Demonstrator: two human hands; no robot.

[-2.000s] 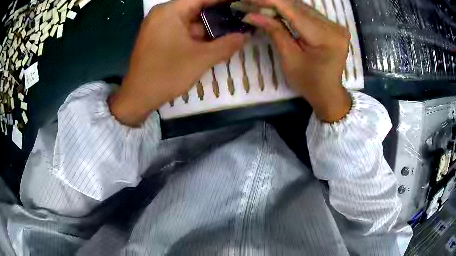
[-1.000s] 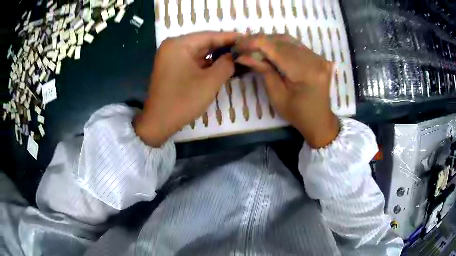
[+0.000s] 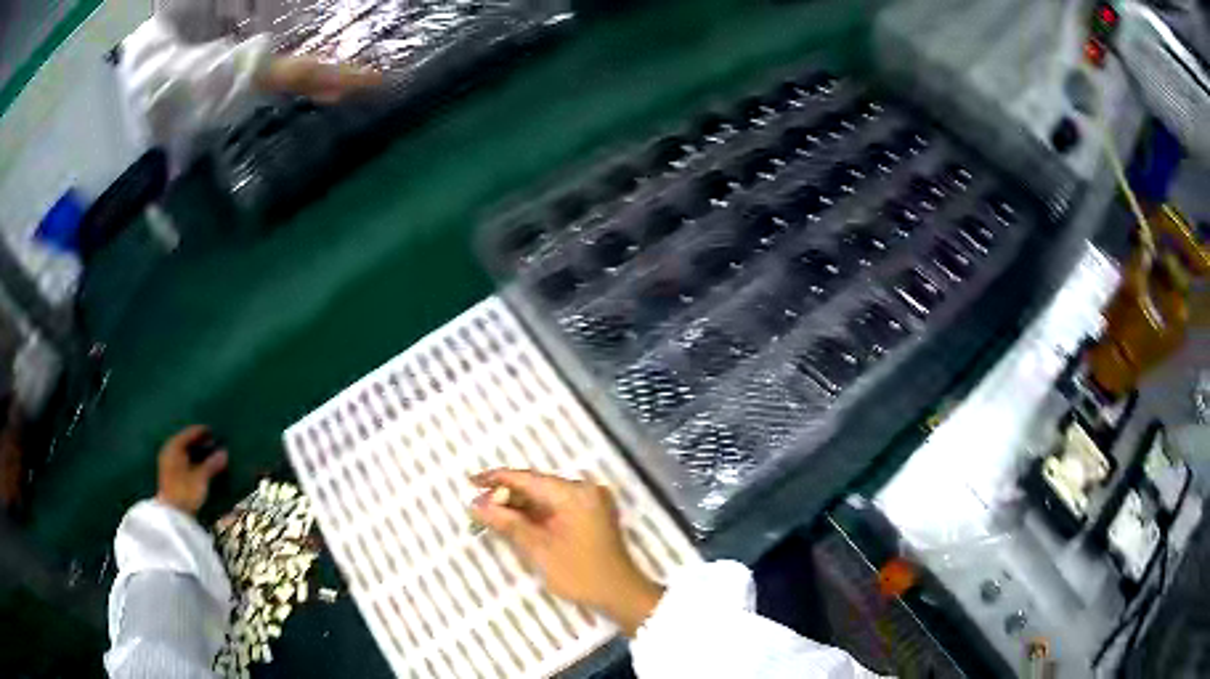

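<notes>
My left hand (image 3: 190, 467) is at the lower left, beyond the loose pieces, with its fingers around a small dark object (image 3: 203, 448), seemingly a watch case. My right hand (image 3: 564, 537) is over the white slotted tray (image 3: 398, 411), thumb and forefinger pinched on a small pale piece (image 3: 500, 496). The tray holds rows of narrow brown parts. The hands are well apart. Blur hides the detail of what each hand holds.
Small loose pieces (image 3: 272, 551) lie left of the white tray. A clear blister tray (image 3: 770, 265) with dark pockets adjoins it at the upper right. The fixture machine (image 3: 982, 557) is at the right, with an orange connector (image 3: 898, 576). Another person's arm (image 3: 312, 77) is at the upper left.
The view has swung up and widened. My hands, earlier together on a dark case over the tray, are now apart: left hand off to the left, right hand over the tray.
</notes>
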